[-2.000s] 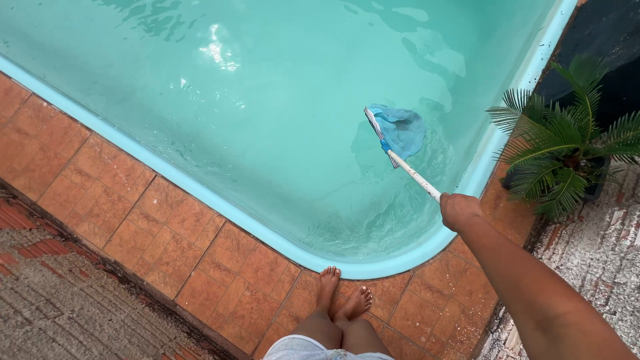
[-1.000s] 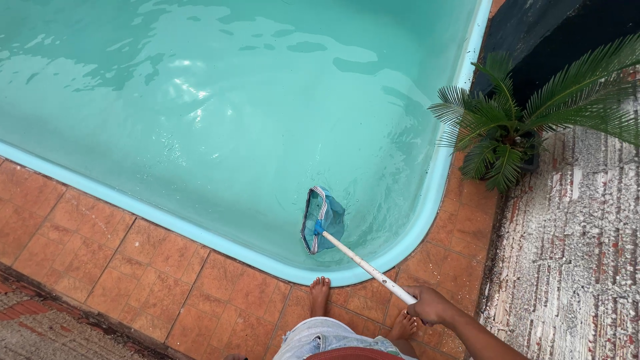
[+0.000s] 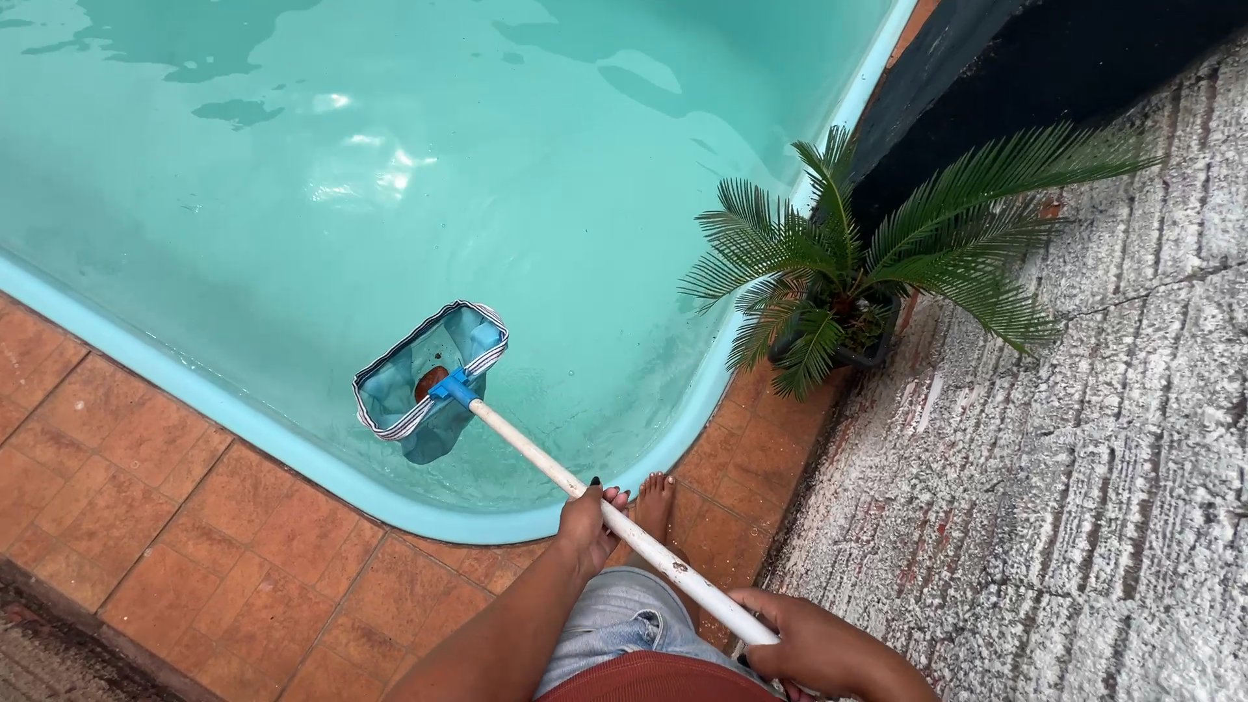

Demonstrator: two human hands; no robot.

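My left hand (image 3: 589,526) holds the middle of a white pole (image 3: 648,551) from below, its fingers curled around it. Lower right, my right hand (image 3: 795,639) grips the pole's near end. At the far end a blue bracket (image 3: 454,387) joins the pole to a pool skimmer net (image 3: 466,341) with a striped rim and blue mesh. The net hangs over the corner of the pool, its lower part at the water (image 3: 546,234). A brown leaf (image 3: 430,381) and small dark bits lie inside the mesh.
The light-blue pool edge (image 3: 697,409) curves close before my feet, bordered by orange tiles (image 3: 292,526). A potted cycad (image 3: 843,283) stands at the right beside a rough whitish wall (image 3: 1053,487). A dark surface (image 3: 975,107) rises behind the plant.
My left hand has come onto the pole, which only the right hand held in view before. The net has turned, its opening now facing up with the brown leaf showing.
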